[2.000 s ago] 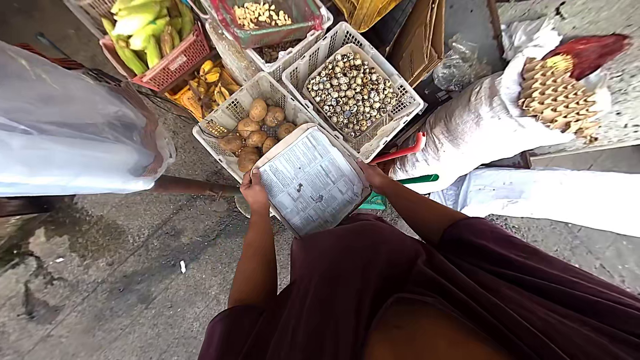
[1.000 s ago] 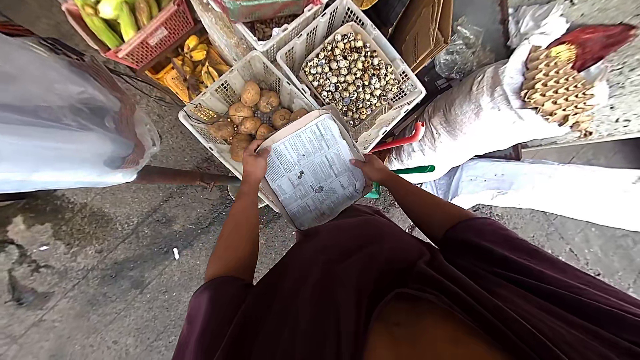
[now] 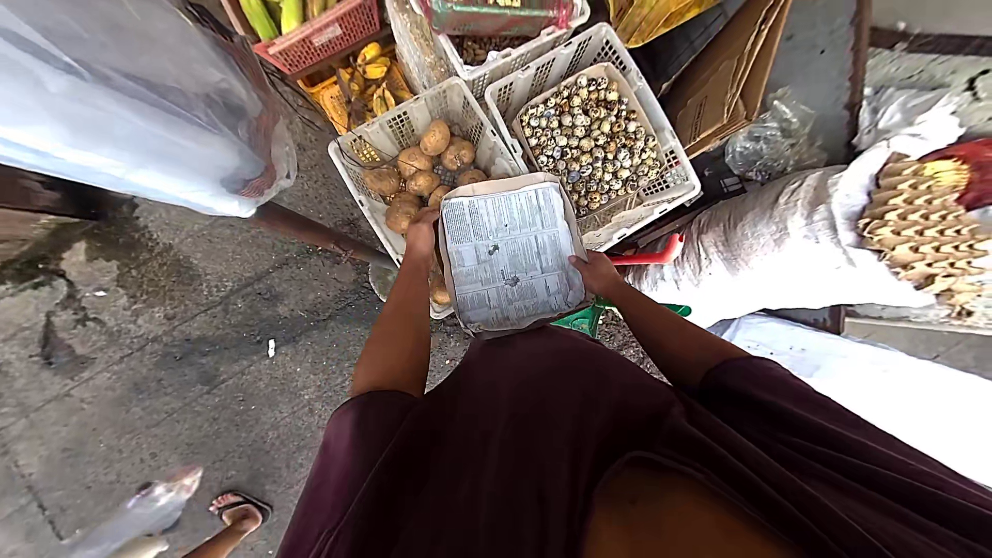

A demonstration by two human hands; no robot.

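A shallow cardboard tray lined with newspaper (image 3: 511, 260) is held in front of my body. My left hand (image 3: 422, 232) grips its left edge, and my right hand (image 3: 595, 271) grips its right edge. Two dark specks lie on the printed sheet. Beyond the tray, a white plastic crate (image 3: 356, 186) bears several round brown potato-like vegetables (image 3: 415, 161), partly hidden by the tray and my left hand. To its right, another white crate (image 3: 686, 182) holds a cardboard tray of speckled quail eggs (image 3: 589, 136).
A red basket (image 3: 329, 39) of corn, yellow bananas (image 3: 374, 66) and folded cardboard (image 3: 725, 70) stand farther off. A plastic-draped object (image 3: 139, 101) is at left, a white sack (image 3: 744, 240) with egg cartons (image 3: 922, 232) at right. Another person's sandaled foot (image 3: 242, 511) is at lower left.
A person's foot in a sandal has come into view at the lower left. Both my hands still hold the newspaper-lined tray.
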